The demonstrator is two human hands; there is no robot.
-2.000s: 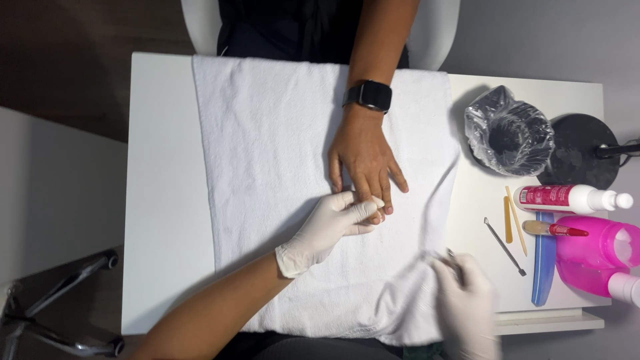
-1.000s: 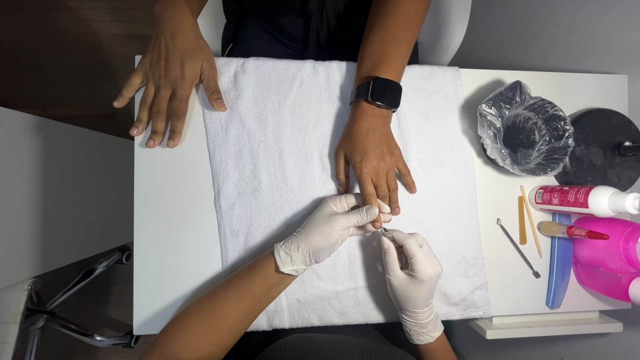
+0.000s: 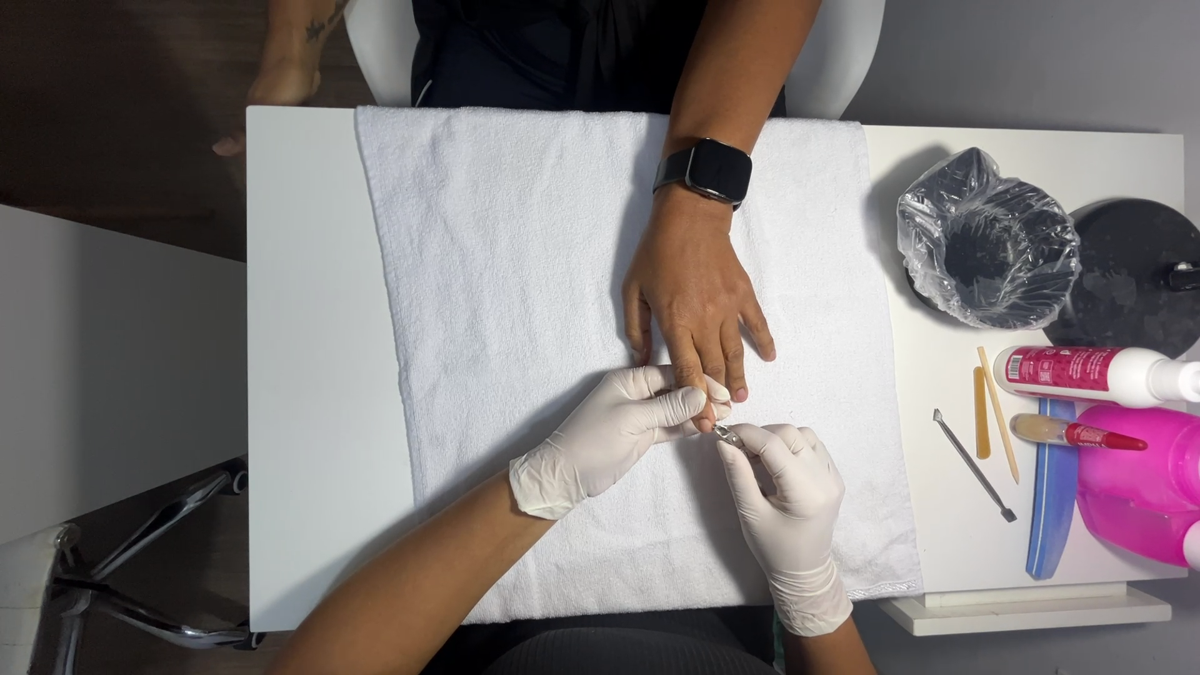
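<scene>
My left hand [image 3: 614,427], in a white glove, grips a finger of the other person's hand [image 3: 696,281], which lies palm down on the white towel [image 3: 525,281]. That person wears a black smartwatch [image 3: 718,171]. Between the gloved fingers of my right hand [image 3: 783,478] is a small metal nipper [image 3: 727,434], its tip at the held fingertip. Most of the tool is hidden in my fingers.
At the right stand a plastic-lined bowl [image 3: 989,244], a black round base [image 3: 1139,272], a white pump bottle [image 3: 1078,373] and a pink bottle [image 3: 1139,478]. Beside them lie a metal cuticle pusher [image 3: 975,466], a wooden stick [image 3: 997,412], a blue nail file [image 3: 1052,506] and a red-capped tube [image 3: 1078,432].
My right hand has come from the towel's lower right to the held finger with the nipper. The person's other hand, on the table's left one second ago, has moved off beyond the table's edge.
</scene>
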